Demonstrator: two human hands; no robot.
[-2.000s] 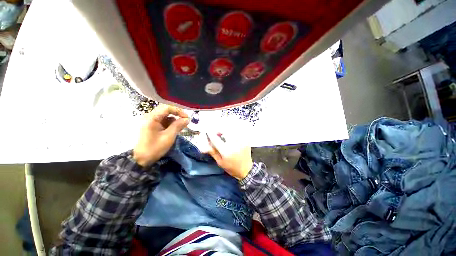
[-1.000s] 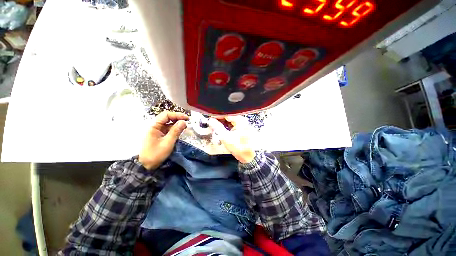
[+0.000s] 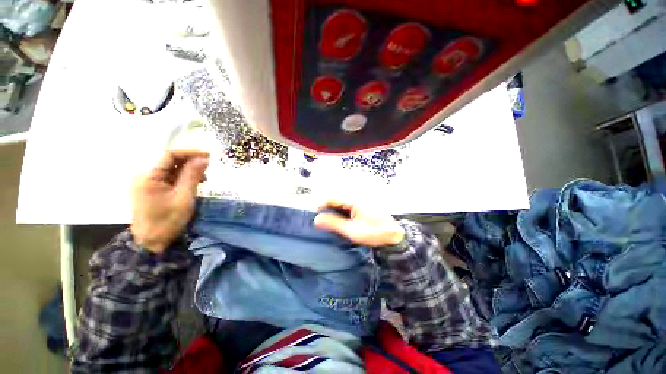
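Note:
A blue denim garment (image 3: 285, 263) lies over my lap, its stitched waistband (image 3: 255, 213) stretched along the table's front edge. My right hand (image 3: 361, 224) grips the waistband near its right end, thumb on top. My left hand (image 3: 166, 201) is at the waistband's left end, slightly blurred, thumb and forefinger raised and close together; whether it holds anything is unclear. The white machine head with red panel (image 3: 380, 80) fills the top. A pile of brassy and dark button pieces (image 3: 252, 148) and a pile of small bluish pieces (image 3: 376, 162) lie beneath it.
The white table (image 3: 80, 168) holds dark curved snips (image 3: 144, 100), a pale round dish (image 3: 188, 135) and a small black stick (image 3: 443, 129). A large heap of denim (image 3: 584, 270) is at the right. A blue item (image 3: 516, 98) sits by the table's right edge.
Both hands have drawn back from the machine's working point. My left hand has moved left, and the waistband is now spread flat along the table edge. The view has shifted, and the display is mostly cut off.

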